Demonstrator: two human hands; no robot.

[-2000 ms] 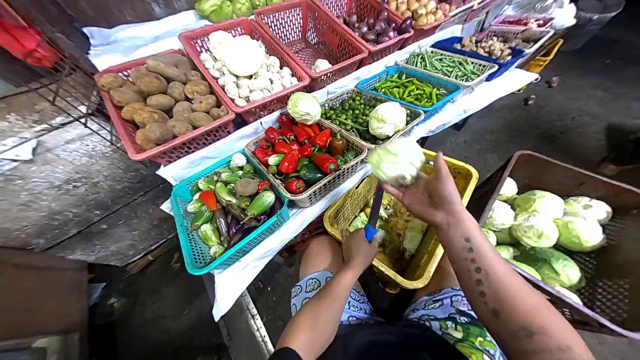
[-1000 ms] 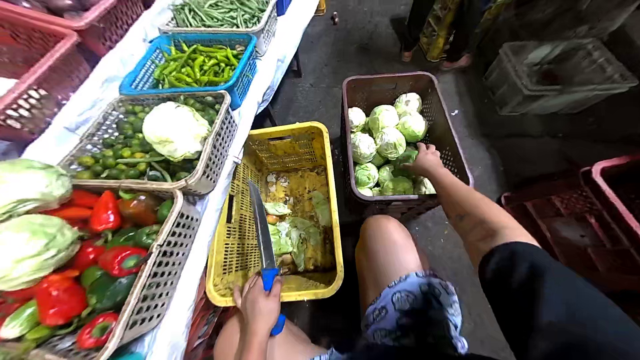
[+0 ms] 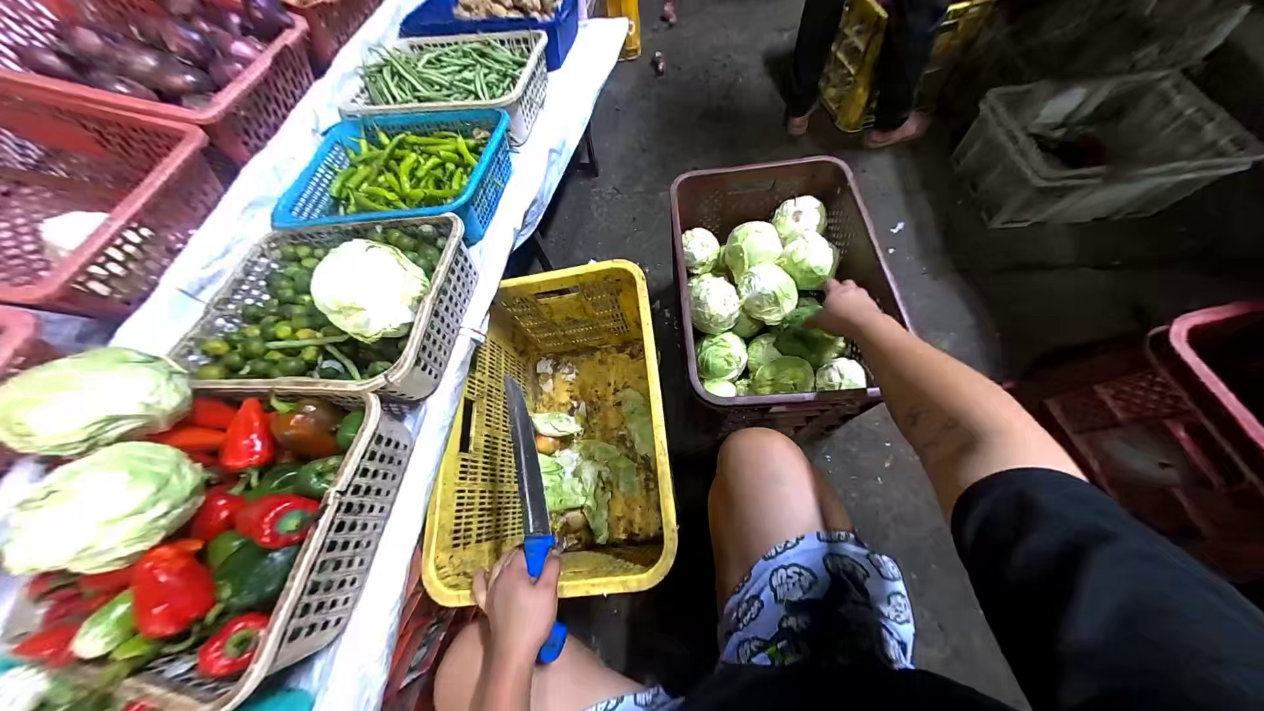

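Note:
My left hand grips the blue handle of a long knife; its blade points away over the yellow plastic crate. Cabbage leaves and dirty scraps lie in that crate. My right hand reaches into the brown plastic crate, its fingers at a dark green leafy piece among several cabbages; whether it grips the piece I cannot tell. One cabbage rests on the basket of small green citrus fruits. Two more cabbages lie over the red and green peppers.
On the cloth-covered stand are a blue basket of green chilies, a basket of green beans and red crates. A grey crate and a red crate stand at right. A person's feet are beyond.
Two seconds ago my right hand held up a cabbage over the yellow crate; now it is in the brown crate. A cabbage that lay on the citrus basket remains there. The view has swung right.

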